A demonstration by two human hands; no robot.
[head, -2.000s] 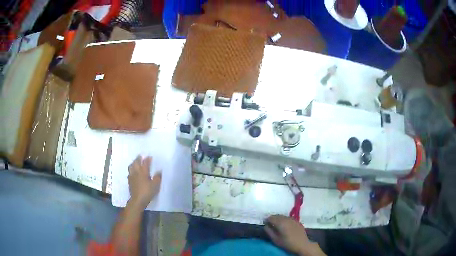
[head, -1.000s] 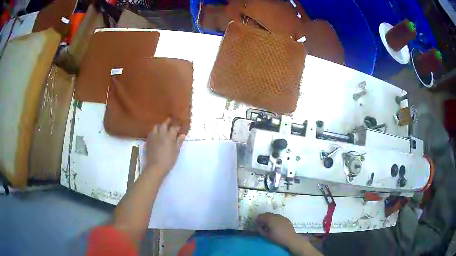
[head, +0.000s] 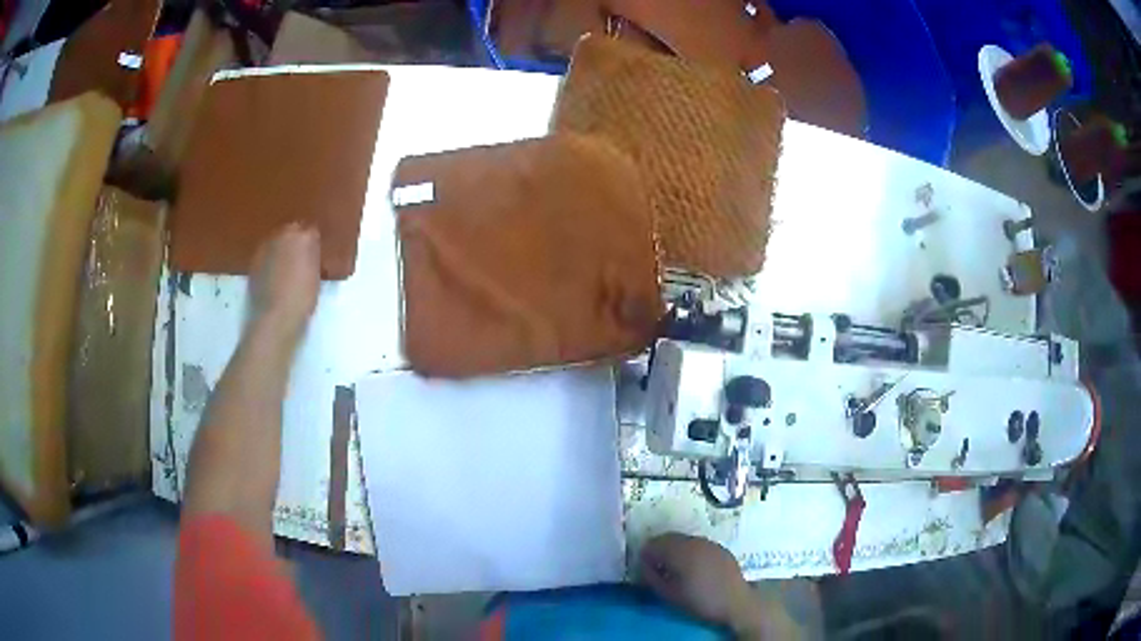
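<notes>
A tan-brown leather panel with a small white label lies partly over a textured brown panel and reaches the back of the machine head. A flat brown panel lies at the far left. My left hand is at that panel's lower edge, its fingertips on or just over it; its grip is blurred. A white sheet lies in front of the tan panel. My right hand rests at the table's front edge, fingers curled, partly cut off from clear view.
The white sewing machine stands at the right. Red-handled snips lie in front of it. A narrow brown strip lies left of the sheet. A padded board stands at the left edge. Thread cones and a blue container are behind.
The labelled tan panel has moved right, onto the textured panel. My left hand has left it and moved left to the flat brown panel. My right hand has stayed at the front edge.
</notes>
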